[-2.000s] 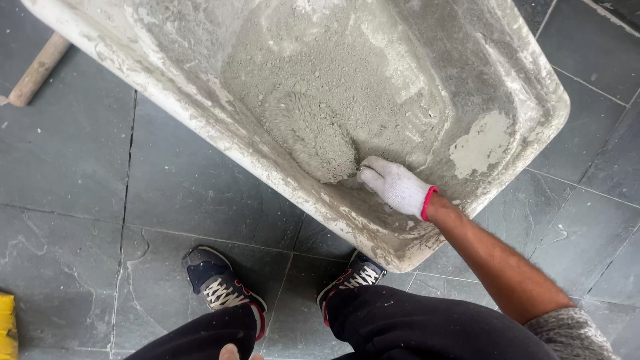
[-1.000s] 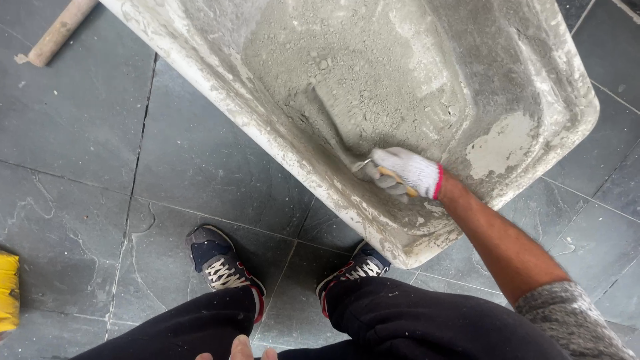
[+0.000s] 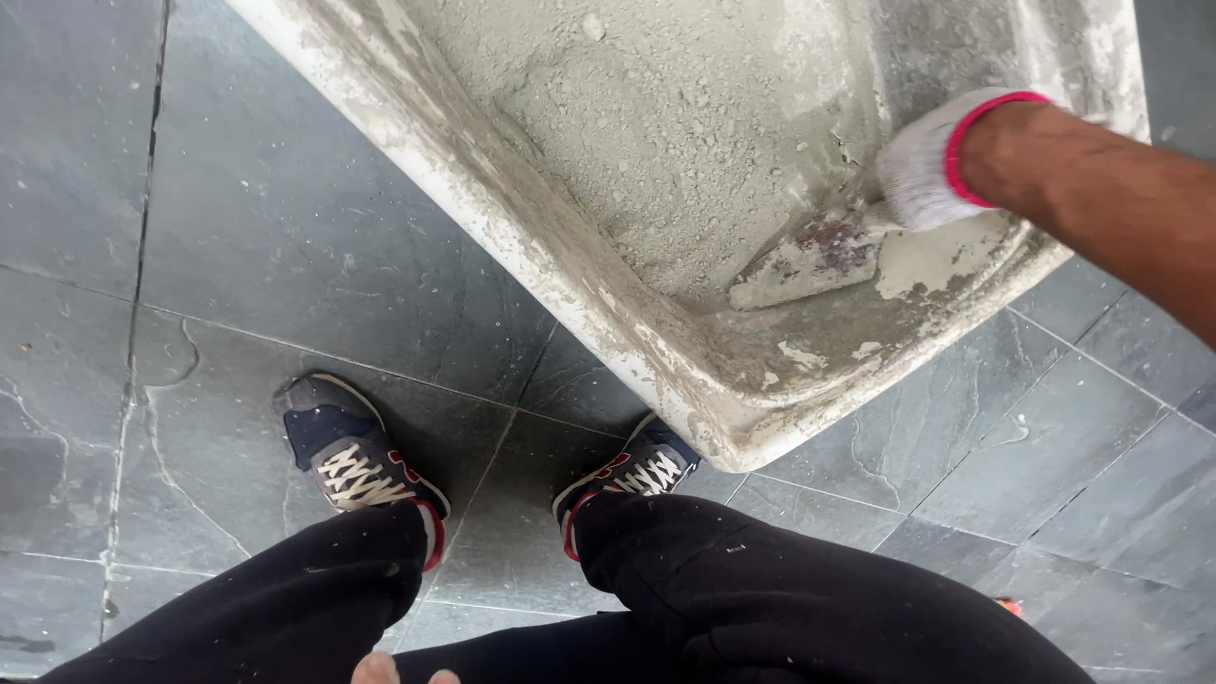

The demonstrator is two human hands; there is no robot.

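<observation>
My right hand (image 3: 931, 166), in a white knit glove with a pink cuff, is closed around the handle of a pointed masonry trowel (image 3: 812, 256). The trowel's stained blade lies low in a mortar-crusted tub (image 3: 950, 366), its tip at the edge of the grey cement powder (image 3: 665, 142). The fingers on the handle are mostly hidden behind the back of the hand. Of my left hand (image 3: 399, 671), only bare fingertips show at the bottom edge, over the dark trousers; whether it holds anything cannot be seen.
The tub's pale rim (image 3: 541, 290) runs diagonally across the view, its near corner above my right shoe (image 3: 646, 465). My left shoe (image 3: 351, 442) stands on the dark slate tile floor (image 3: 313, 190). A small red thing (image 3: 1010, 605) lies on the floor at lower right.
My right hand has moved right, toward the tub's end wall, with the trowel, and the blade now shows its broad face. The wooden handle and yellow thing at left have left the view.
</observation>
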